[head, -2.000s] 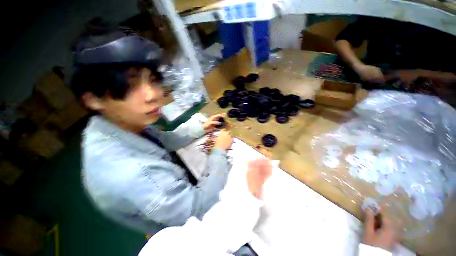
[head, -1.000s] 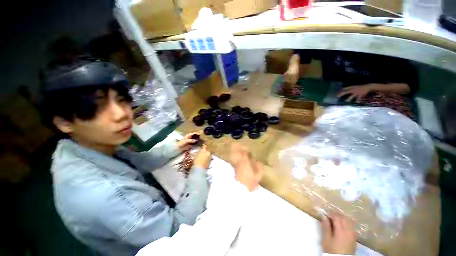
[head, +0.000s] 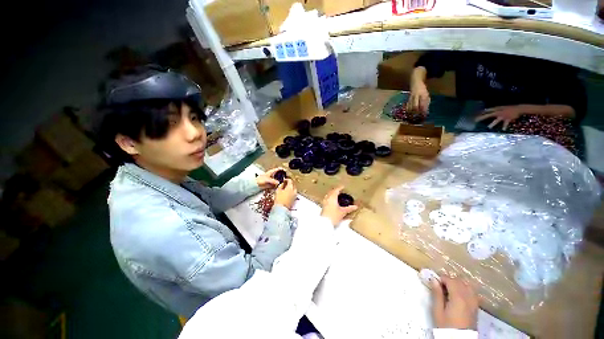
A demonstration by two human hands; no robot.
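My left hand (head: 336,206) holds a black round housing (head: 345,199) between its fingers, over the near edge of the tan board. My right hand (head: 455,301) is at the lower right, by the board's near edge, with a white disc (head: 429,275) at its fingertips. A clear plastic bag (head: 503,192) of loose white discs lies just beyond my right hand. A pile of black round housings (head: 324,151) lies on the tan board ahead of my left hand.
The white surface (head: 377,291) is directly before me. A person in a denim jacket (head: 179,232) works close at left with a black housing over small reddish pieces (head: 266,204). A small open cardboard box (head: 417,140) stands behind the bag. Another person's hands (head: 500,116) are opposite, below a shelf edge (head: 424,41).
My left hand was empty and blurred near the board edge; it now holds a black housing. A white disc now shows at my right fingertips. The whole view has shifted.
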